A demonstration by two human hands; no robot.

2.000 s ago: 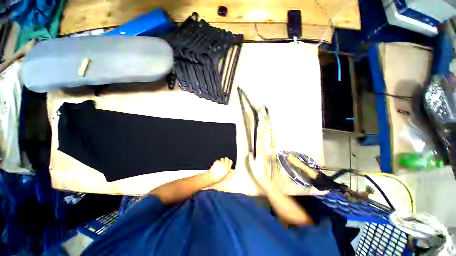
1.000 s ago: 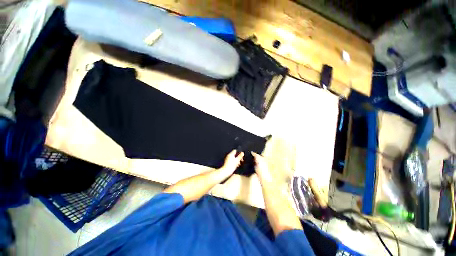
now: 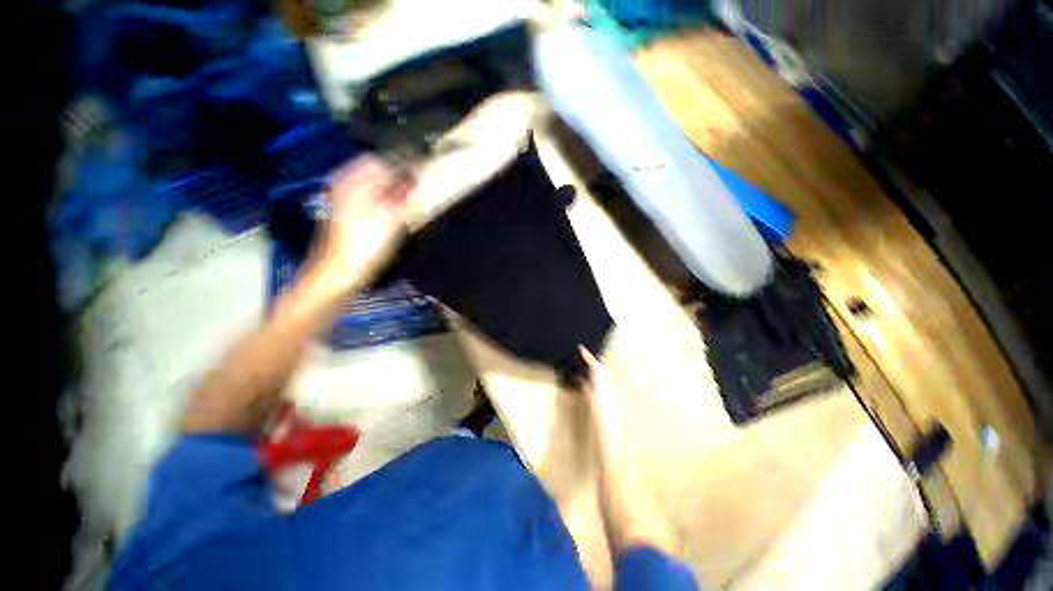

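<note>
The black trousers lie over the left part of the beige pressing table, shorter in outline than a full flat length. My right hand is at their near right corner, with its fingers on a small dark bunch of cloth. My left hand is raised at the table's left edge beside the trousers. It is strongly blurred, and its hold on the cloth cannot be made out.
A grey padded board stands along the far side. Black hangers are stacked beyond its near end, by a wooden surface. A blue crate is below the table's left edge. A red item is on the floor.
The view has swung left. My left hand has left the hem and moved to the table's left edge. The trousers now show a shorter, bunched outline. My right hand remains at the cloth's near right end.
</note>
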